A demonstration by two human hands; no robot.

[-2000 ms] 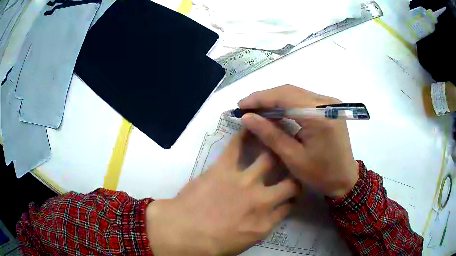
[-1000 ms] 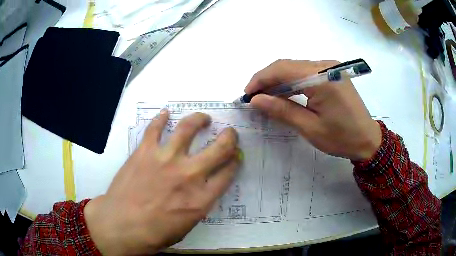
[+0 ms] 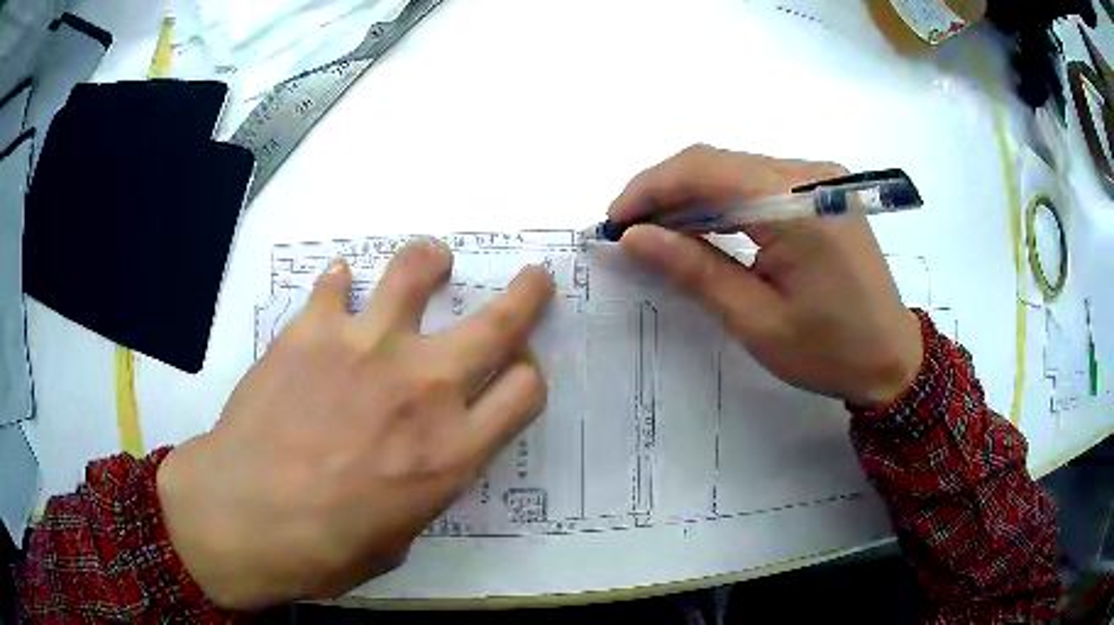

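Note:
My right hand [image 3: 770, 275] holds a gel pen [image 3: 770, 208] with a clear barrel and black cap end. The pen's tip touches down at the top edge of the pattern template [image 3: 611, 403], near its upper right corner. The template is a pale sheet with thin printed lines, small characters and a square code. My left hand [image 3: 354, 415] lies spread and palm down on the template's left part, fingers apart, and hides much of it. The drafting paper [image 3: 525, 134] under it is white with thin drawn lines.
A black pattern piece [image 3: 134, 220] lies at the left, with grey pieces [image 3: 15, 305] at the far left edge. A steel ruler [image 3: 299, 116] is beyond it. A glue bottle [image 3: 928, 15], tape roll [image 3: 1047, 247] and green tool [image 3: 1091, 348] are at the right.
The view has shifted right and down across the table. My left hand has moved left and spread on the template. The pen tip has moved right along the template's top edge.

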